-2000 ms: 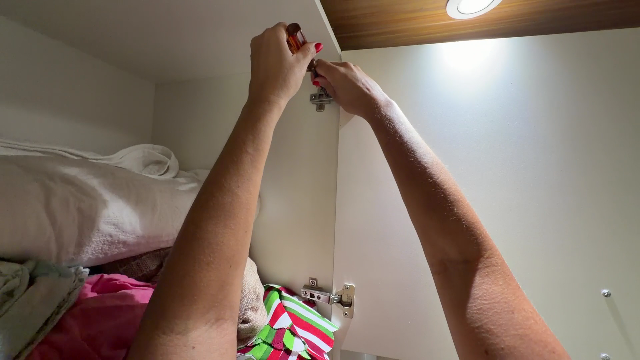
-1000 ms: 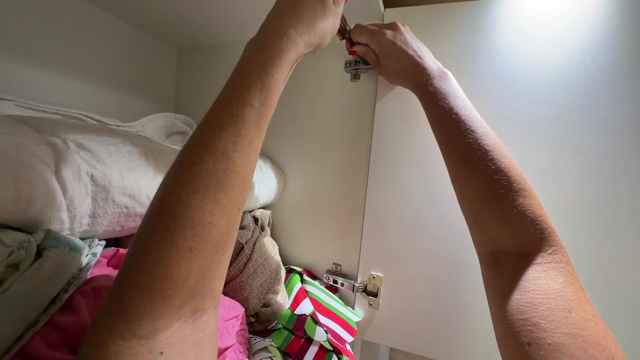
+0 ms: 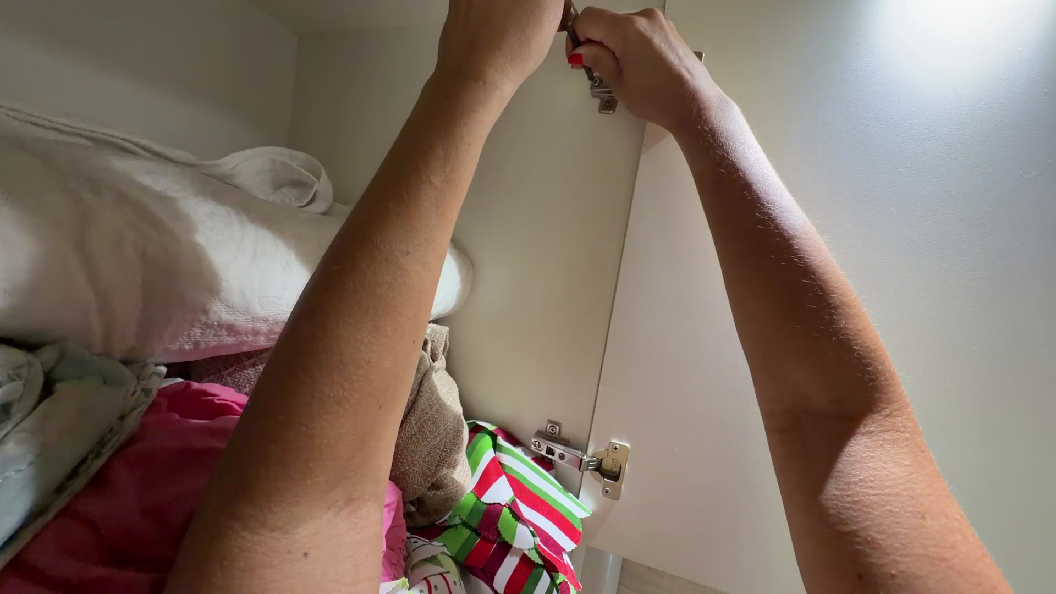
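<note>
At the top edge my left hand [image 3: 505, 33] is partly cut off, closed around the handle end of a slim tool, likely a screwdriver [image 3: 569, 18]. The fingers of my right hand [image 3: 639, 62] pinch the tool's shaft just below. The shaft points down to the upper cabinet hinge [image 3: 604, 96], which is partly hidden behind my right hand. Whether the tip sits in a screw cannot be told. Lower down, a metal concealed hinge [image 3: 582, 459] joins the cabinet side panel [image 3: 536, 247] to the white door [image 3: 685, 371].
On the left lie a rolled white cloth [image 3: 124, 239], pink fabric [image 3: 177, 445], a folded grey-green cloth [image 3: 66, 412] and a brown knit cloth [image 3: 433, 437]. Striped red, green and white fabric [image 3: 528, 503] sits beside the lower hinge. The door stands swung out to the right.
The view has shifted, so the hands stand nearer the top edge and the ceiling lamp is out of sight. Both hands remain together at the tool by the upper hinge.
</note>
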